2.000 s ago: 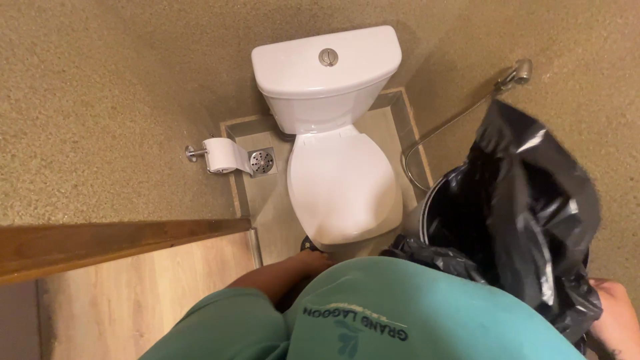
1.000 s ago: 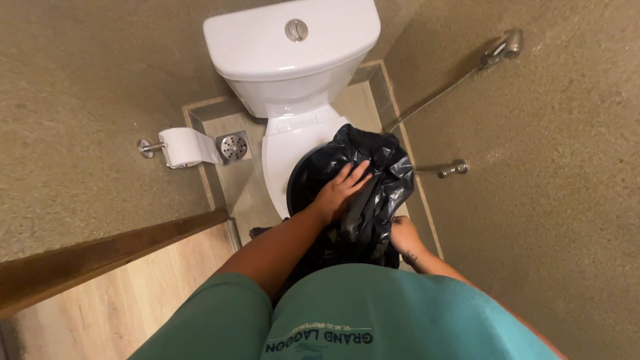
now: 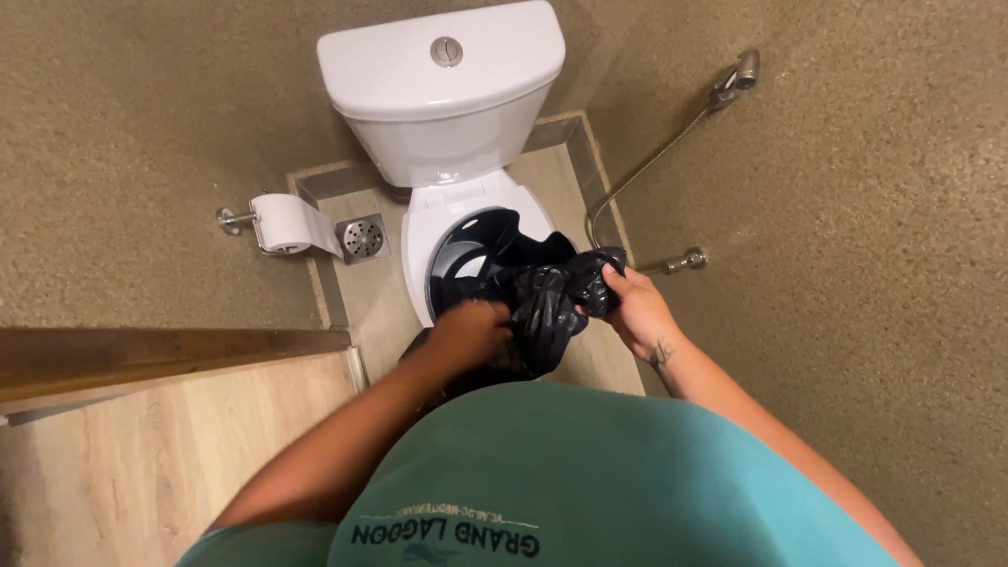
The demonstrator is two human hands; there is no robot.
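My right hand (image 3: 639,309) grips a bunched part of a black plastic bag (image 3: 547,315), thumb on top, beside the toilet seat. My left hand (image 3: 471,335) is blurred and lies against the bag's folds to the left; whether its fingers hold the plastic cannot be told. A dark round bin (image 3: 445,264) shows its rim and inner wall over the closed white toilet lid (image 3: 419,228). More black plastic hangs below my left wrist, partly hidden by my arm and the green shirt.
The toilet cistern (image 3: 441,87) stands behind the lid. At the left are a toilet paper roll (image 3: 282,223), a floor drain (image 3: 363,238) and a wooden door edge (image 3: 173,354). On the right wall hang a hand sprayer (image 3: 736,79) with its hose and a valve (image 3: 685,261).
My left hand has moved off the top of the bag to its lower left. My right hand now holds a gathered bunch up at the right. The bin's inside has come into view.
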